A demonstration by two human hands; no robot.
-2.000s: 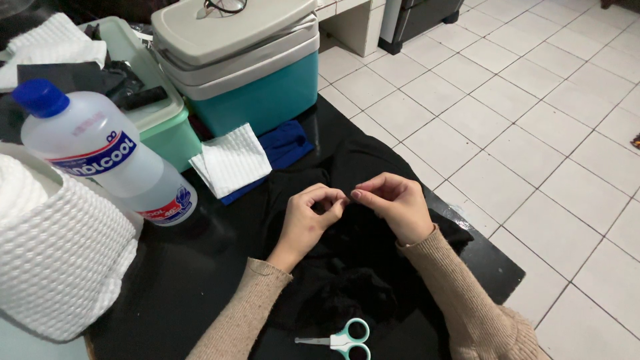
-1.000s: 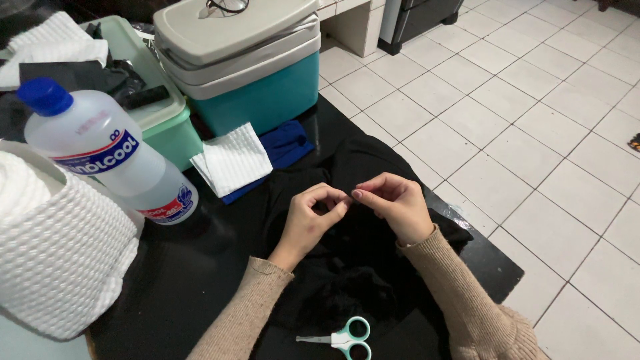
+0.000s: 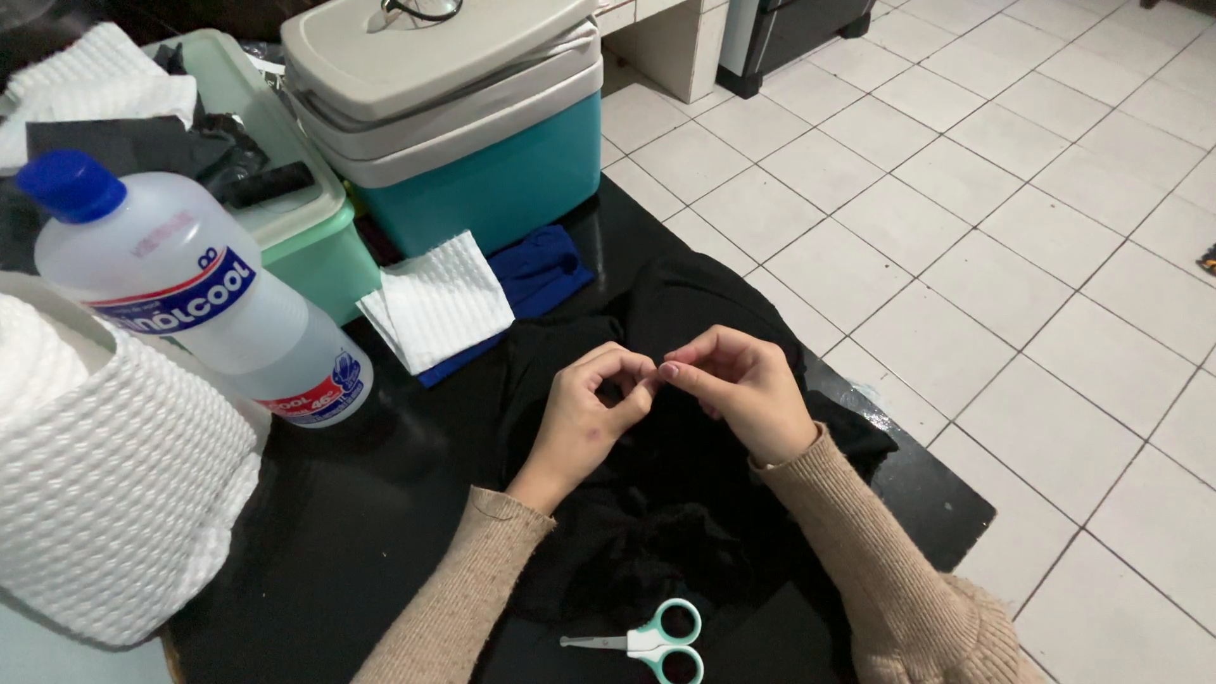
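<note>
My left hand (image 3: 591, 410) and my right hand (image 3: 746, 388) meet fingertip to fingertip above a rumpled black cloth (image 3: 655, 532) on a black table. Thumb and forefinger are pinched together on each side; whatever may lie between them is too small to tell. Small scissors (image 3: 655, 642) with white and mint-green handles lie below my hands, blades pointing left. A folded white paper towel (image 3: 442, 299) rests on a blue cloth (image 3: 541, 271), up and left of my left hand.
A plastic alcohol bottle (image 3: 204, 285) with a blue cap stands at left beside a white woven basket (image 3: 123, 475). Behind are a mint-green plastic container (image 3: 323, 261) and a teal cooler (image 3: 494, 161) with eyeglasses (image 3: 423, 8) on its lid. The table's corner (image 3: 983, 518) is at right, over white floor tiles.
</note>
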